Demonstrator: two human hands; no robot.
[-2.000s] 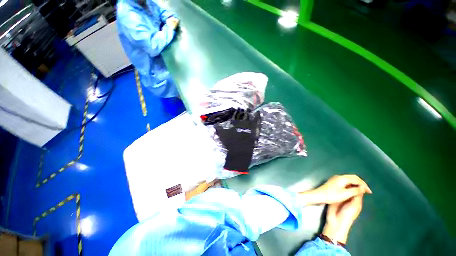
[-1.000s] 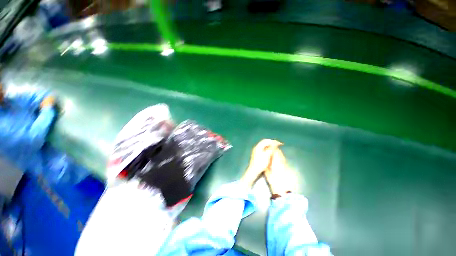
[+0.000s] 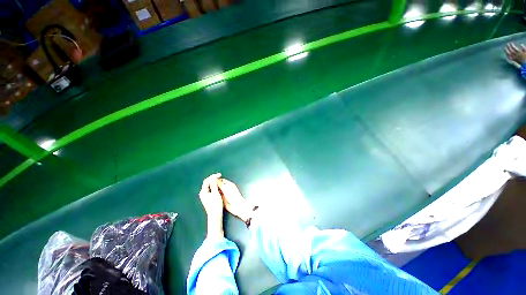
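My left hand [image 3: 211, 199] and my right hand [image 3: 232, 199] rest together on the green bench top [image 3: 323, 161], fingertips touching. No object shows in either hand; how far the fingers are closed is hard to tell. A thin reddish-brown bracelet [image 3: 251, 216] is on my right wrist. Two crinkled clear plastic bags with dark and red contents lie to the left of my hands: one bag [image 3: 132, 248] nearer, the other [image 3: 55, 259] at the lower left. A black glove [image 3: 104, 279] lies on them, cut off by the bottom edge.
A white liner [image 3: 450, 213] drapes from the bench's near edge at right, beside a brown open carton [image 3: 502, 224]. Another person's hand [image 3: 515, 53] rests on the bench at far right. Beyond the bench are a glossy green surface [image 3: 277, 86] and brown cartons [image 3: 156, 11].
The view has swung right, so the bags sit at the lower left and the white liner and carton now show. My hands stay together on the bench. The white sack has left view.
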